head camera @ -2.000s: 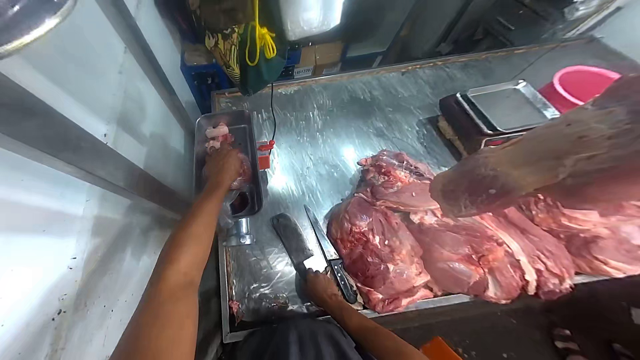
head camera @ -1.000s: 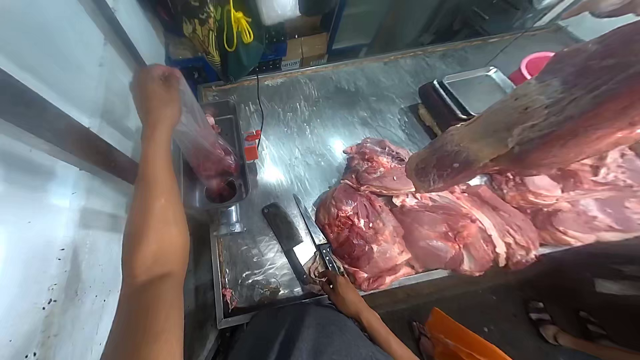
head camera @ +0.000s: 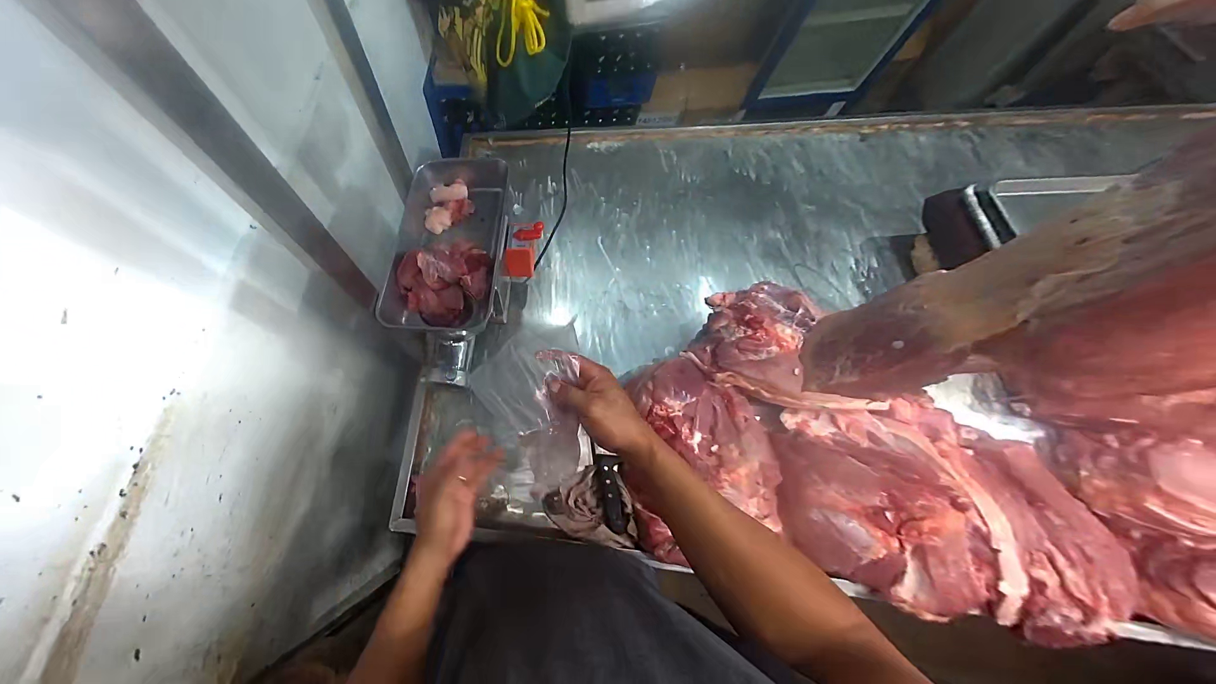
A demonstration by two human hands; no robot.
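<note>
My right hand (head camera: 597, 404) grips a clear plastic bag (head camera: 522, 380) by its edge, above the near left part of the steel table. My left hand (head camera: 456, 489), blurred, is just left of the bag with its fingers apart and holds nothing. Beyond the bag, the steel tray of a meat grinder (head camera: 388, 285) holds meat pieces (head camera: 445, 280) over its feed opening and paler pieces farther back. The black handle of a knife (head camera: 610, 494) lies on a crumpled cloth (head camera: 575, 503) below my right wrist; its blade is mostly hidden. The cleaver is hidden.
Large cuts of raw meat (head camera: 883, 503) cover the right front of the steel table (head camera: 646, 237). A big piece of meat (head camera: 1045, 294) juts in from the right above them. A black scale (head camera: 959, 228) stands at the back right. A white wall is close at left, and a dark cord crosses the table.
My left hand has come back from the grinder tray. My right hand has left the knives and now holds the clear bag. The meat pieces lie over the grinder's opening.
</note>
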